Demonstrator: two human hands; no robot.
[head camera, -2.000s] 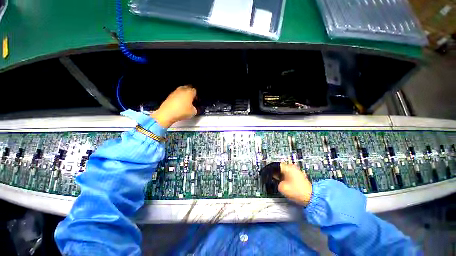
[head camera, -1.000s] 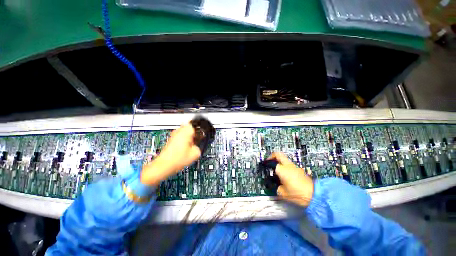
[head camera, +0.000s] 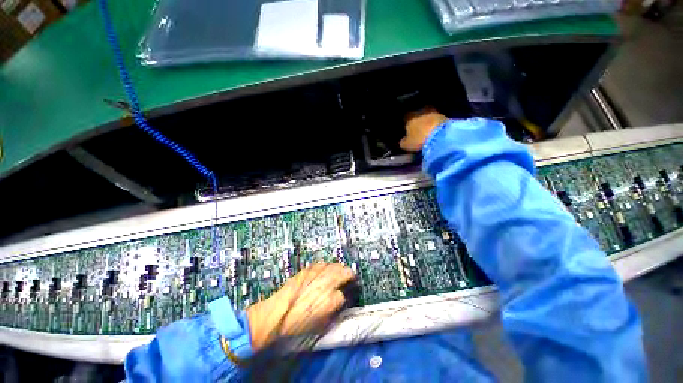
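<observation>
A long band of green circuit boards (head camera: 255, 250) lies edge to edge across the view. My left hand (head camera: 303, 303) is over the front edge of the boards, left of centre, palm down. Its fingertips look dark, and whether they hold a part cannot be told. My right hand (head camera: 421, 129) reaches into the dark right-hand parts bin (head camera: 389, 160) under the bench. Its fingertips are hidden in the dark. My right sleeve covers part of the boards.
The left-hand parts tray (head camera: 277, 179) lies beyond the white rail (head camera: 120, 234). A blue coiled cord (head camera: 161, 138) hangs from the green bench (head camera: 82, 82). Clear plastic trays (head camera: 202, 30) lie on the bench. A front white rail (head camera: 419, 306) borders the boards.
My left hand has moved from the far side of the boards to their front edge. My right hand has left the boards and moved forward into the bin. The view has tilted.
</observation>
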